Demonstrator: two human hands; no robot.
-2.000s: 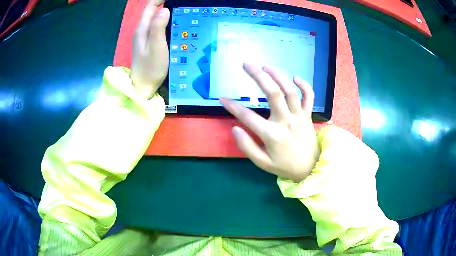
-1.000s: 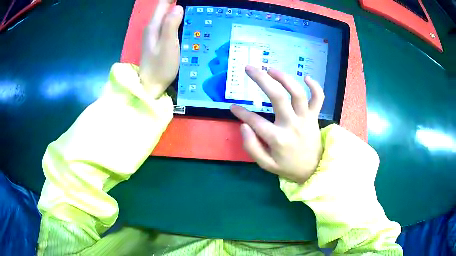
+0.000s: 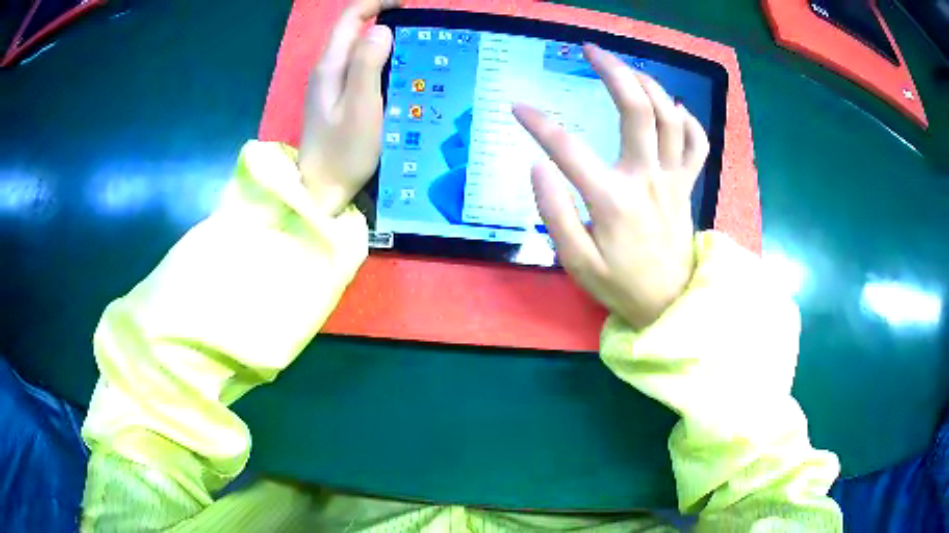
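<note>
A black-bezelled tablet computer (image 3: 447, 245) lies in a red foam tray (image 3: 458, 307). Its lit screen shows a blue desktop with icon columns at left and along the top, and a pale window (image 3: 499, 156) over the middle and right. A small white label (image 3: 381, 239) is at its lower left corner. My left hand (image 3: 349, 109) rests along the tablet's left edge, fingers together towards the top corner; its grip is unclear. My right hand (image 3: 635, 193) is over the right half of the screen, fingers spread, holding nothing, and hides part of the window.
The tray lies on a shiny dark green surface (image 3: 468, 416). Another red tray (image 3: 853, 65) with a dark tablet is at the top right. Part of a red tray (image 3: 44, 23) is at the top left. Blue cloth shows at both lower edges.
My right hand has moved up the screen, away from the bottom bar. The window now reaches higher on the screen. The tray and tablet sit slightly further right and lower in view.
</note>
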